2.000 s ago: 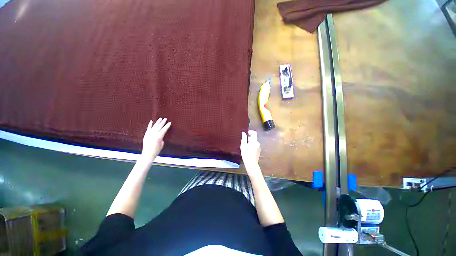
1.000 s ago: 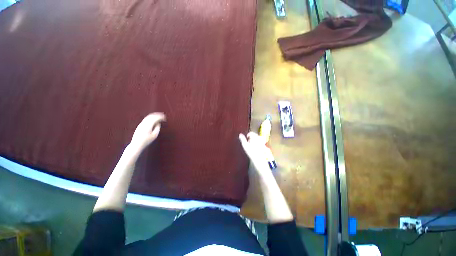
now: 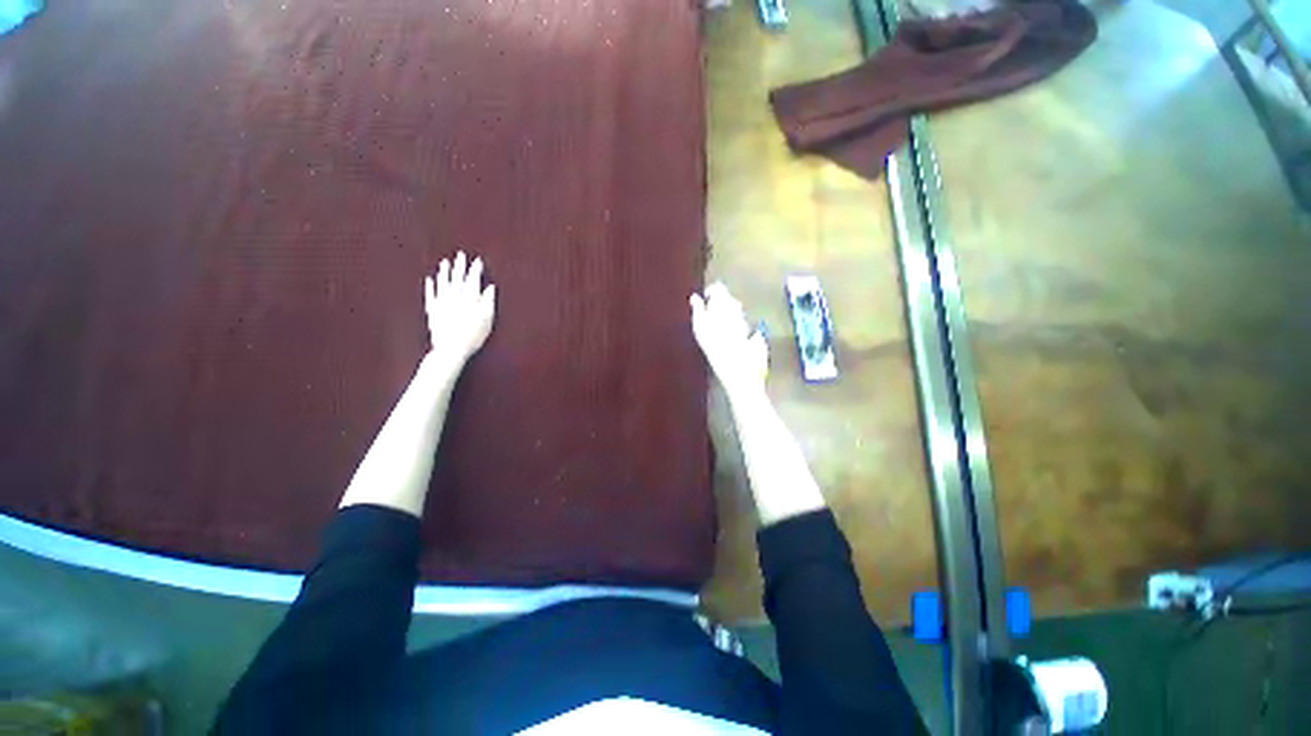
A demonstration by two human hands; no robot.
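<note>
Dark red fabric (image 3: 575, 187) lies spread over the left part of the table, its right edge running straight away from me. My left hand (image 3: 460, 312) lies flat on the fabric with its fingers apart. My right hand (image 3: 729, 334) is at the fabric's right edge, its fingers bent; whether it pinches the edge cannot be told. The yellow-handled cutter is hidden at my right hand and forearm; only a small bluish tip (image 3: 762, 331) shows beside the hand.
A silver metal weight (image 3: 811, 328) lies on the bare wood (image 3: 1136, 417). A long metal rail (image 3: 949, 388) crosses the table, with blue end pieces and a white motor unit (image 3: 1068, 693) at its near end. A crumpled fabric remnant (image 3: 949, 75) lies across its far part.
Both hands have moved farther from me along the fabric. My left hand has gone from curled to flat with fingers spread. My right hand now covers the cutter.
</note>
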